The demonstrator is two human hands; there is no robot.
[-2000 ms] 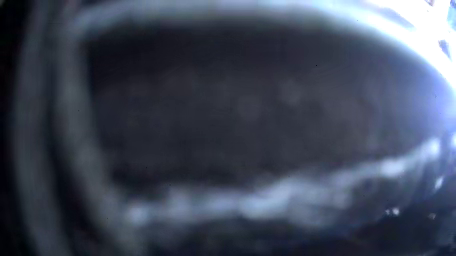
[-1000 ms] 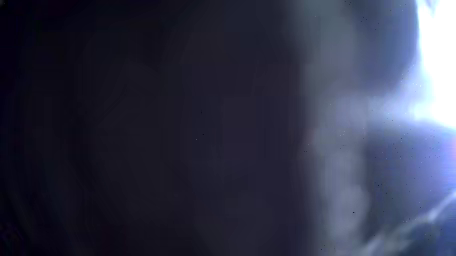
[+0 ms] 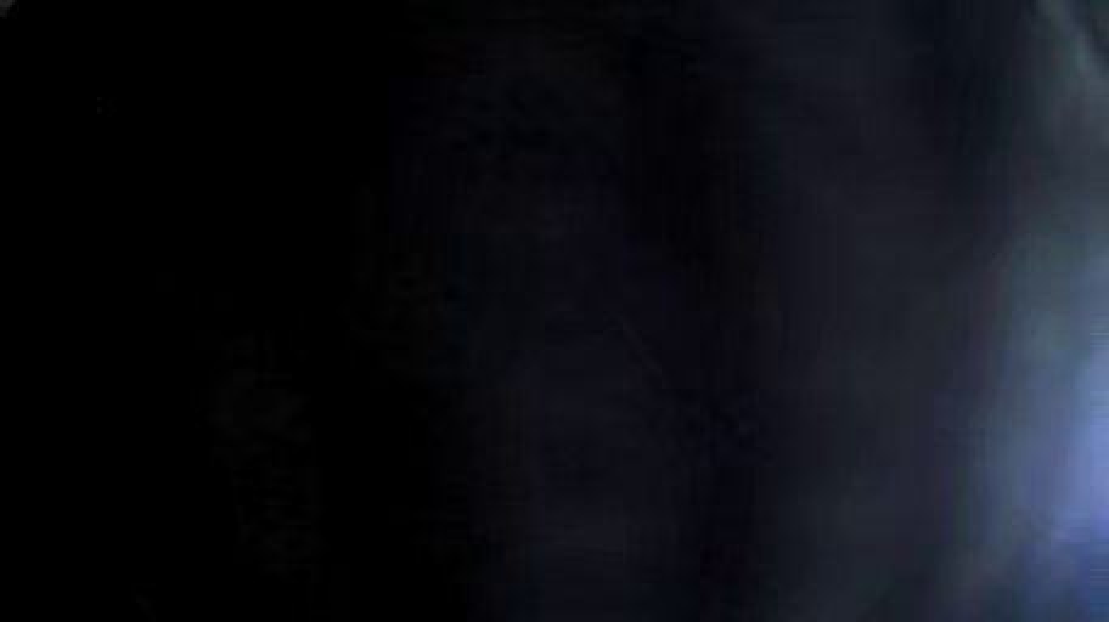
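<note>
A dark, blurred surface (image 3: pixel 851 304) lies very close to the lens and fills nearly the whole head view. It is near black at the left and dark grey towards the right. I cannot tell what it is. Neither my left hand nor my right hand can be made out. Whatever lies behind the dark surface is hidden.
A pale grey-blue blurred band (image 3: pixel 1046 365) runs down the right side. A brighter bluish glow shows at the lower right edge. No object, bench or person can be made out.
The view has darkened. The pale band has shifted right towards the picture's edge, and the bright white area at the upper right is gone. The curved pale outlines seen earlier no longer show.
</note>
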